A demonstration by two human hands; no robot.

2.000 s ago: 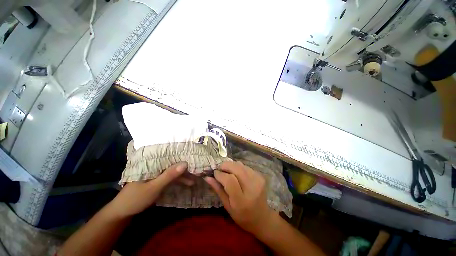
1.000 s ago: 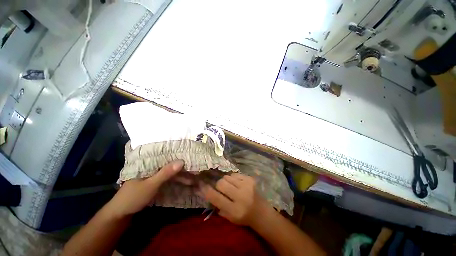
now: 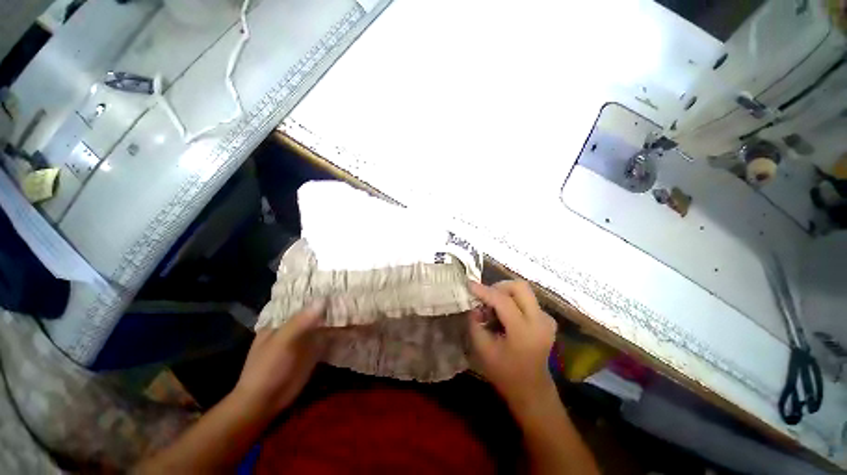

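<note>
A beige garment [image 3: 371,345] with a ruffled, gathered waistband [image 3: 381,289] is held between my hands in front of the table edge. A plain white flap [image 3: 358,223] stands above the gathers. A white label with dark lettering [image 3: 466,252] shows at the waistband's right end. My left hand [image 3: 283,357] grips the waistband's left part, thumb on top. My right hand [image 3: 515,334] pinches the right end near the label; its fingertips are partly hidden by cloth. Whether it also holds a small tool cannot be seen.
A white sewing machine [image 3: 771,111] stands at right, with black-handled shears [image 3: 799,371] beside it. The white table [image 3: 446,102] has a printed scale along its front edge. At left is another machine table [image 3: 204,139] with a white cord [image 3: 234,70]. Patterned cloth [image 3: 65,399] lies lower left.
The view has shifted, so the tables sit further right. My right hand has moved out to the waistband's right end, and the band is drawn straighter. The small pointed thing below my right hand no longer shows.
</note>
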